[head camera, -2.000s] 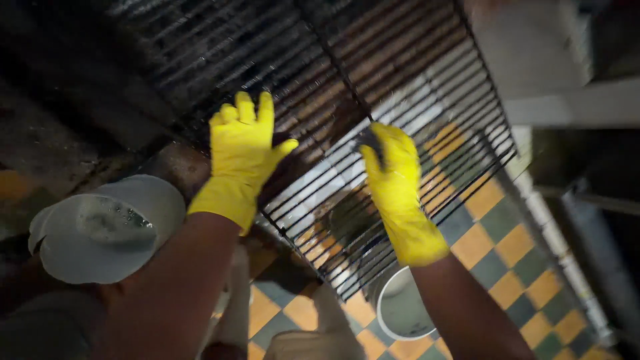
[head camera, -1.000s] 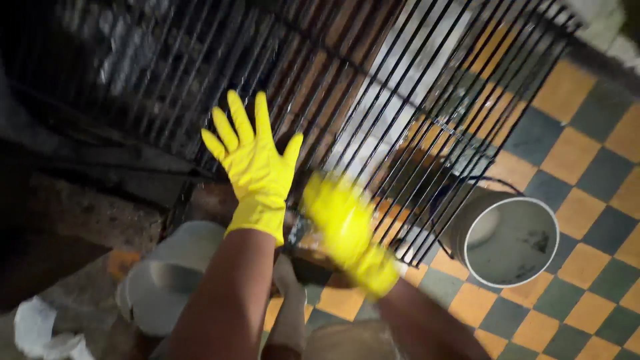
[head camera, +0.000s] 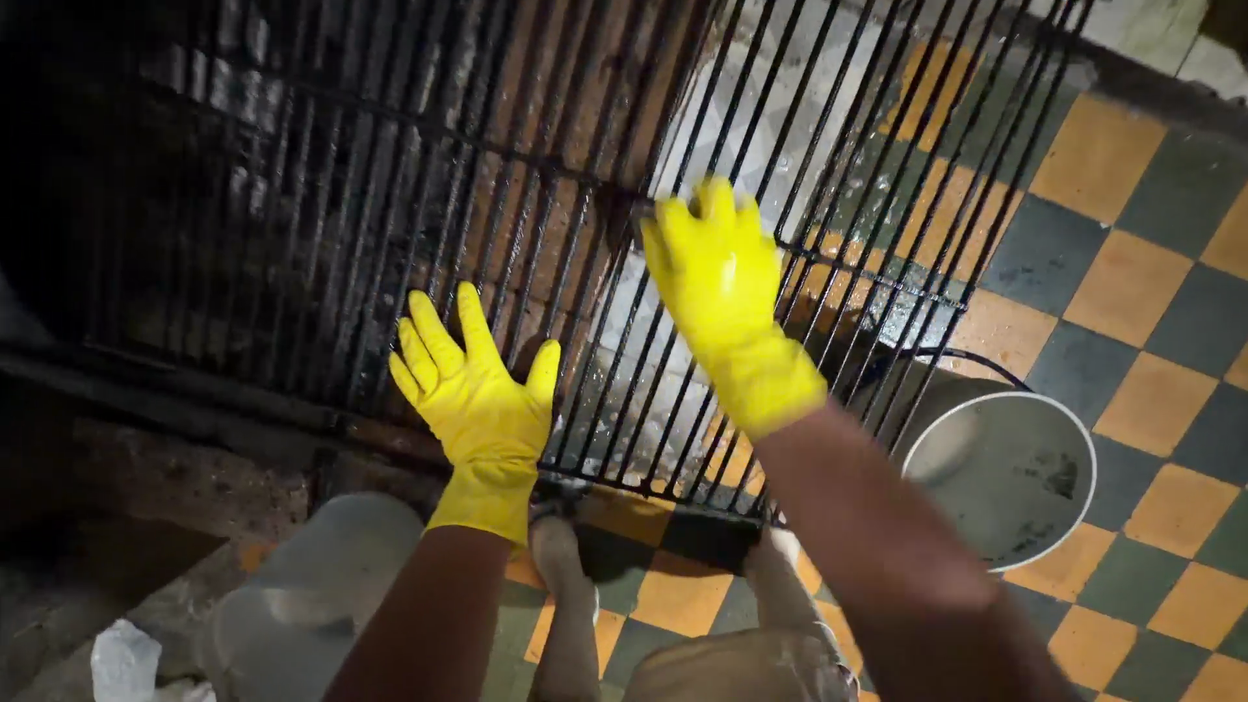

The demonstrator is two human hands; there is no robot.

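Note:
A large black metal grill grate [head camera: 546, 166] with wet bars spans the upper view. My left hand [head camera: 478, 390], in a yellow rubber glove, lies flat on the bars near the lower edge, fingers spread, holding nothing. Farther right and up, my right hand [head camera: 726, 283], in a matching glove, presses on the grate beside a crossbar, its fingers curled forward and a little blurred. A sliver of something dark shows by its fingertips; whether that is a held scrubber or part of the grate I cannot tell. The palm side is hidden.
A round bucket [head camera: 1004, 478] with a dark handle stands on the checkered tile floor [head camera: 1116, 322], right of the grate. A translucent plastic tub [head camera: 322, 585] is at lower left, near a crumpled clear plastic bag [head camera: 125, 663]. My legs are below the grate's edge.
My right hand has moved from near the grate's lower edge up along the bars since one second ago. My left hand stays spread on the grate. The view has shifted.

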